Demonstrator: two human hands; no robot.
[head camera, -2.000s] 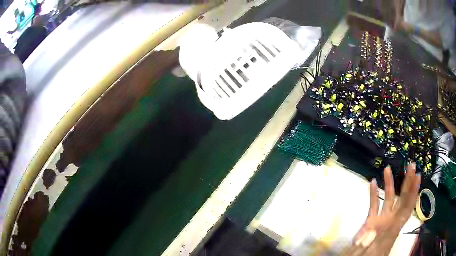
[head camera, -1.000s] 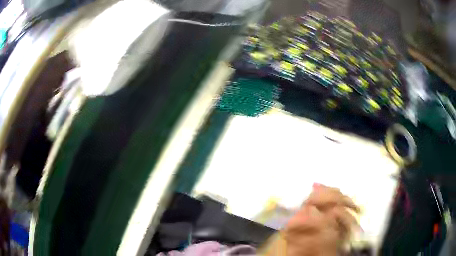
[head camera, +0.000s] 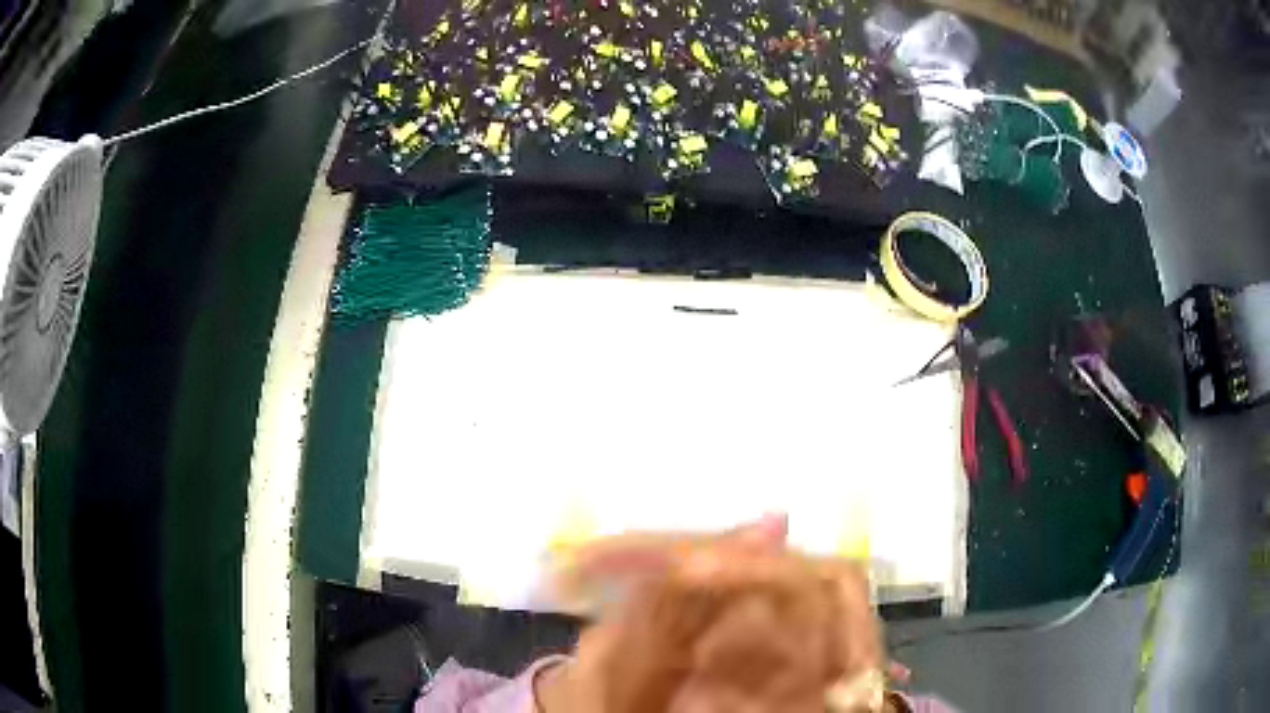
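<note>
My left hand (head camera: 613, 578) and my right hand (head camera: 766, 634) are close together and overlapping, low over the front edge of the white work pad (head camera: 655, 418). Both are blurred and cut off by the bottom edge. Their fingers and anything between them cannot be made out. A small dark strip (head camera: 705, 309) lies near the back of the pad. Yellowish tape shows at the pad's front edge. Red-handled cutters (head camera: 971, 432) lie at the pad's right edge, in front of a masking tape roll (head camera: 898, 286).
A pile of small circuit boards (head camera: 613, 112) lies at the back. A green wire bundle (head camera: 411, 258) is at the pad's back left. A blue-handled glue gun (head camera: 1142, 522) lies right, its cord running forward. A fan (head camera: 49, 293) stands left. Clear plastic (head camera: 936, 84) and green coil (head camera: 1024, 160) are back right.
The view has swung left to right, so the pad is now centred and the fan is at the left edge. The raised hand has come down, and both hands are now together at the pad's front.
</note>
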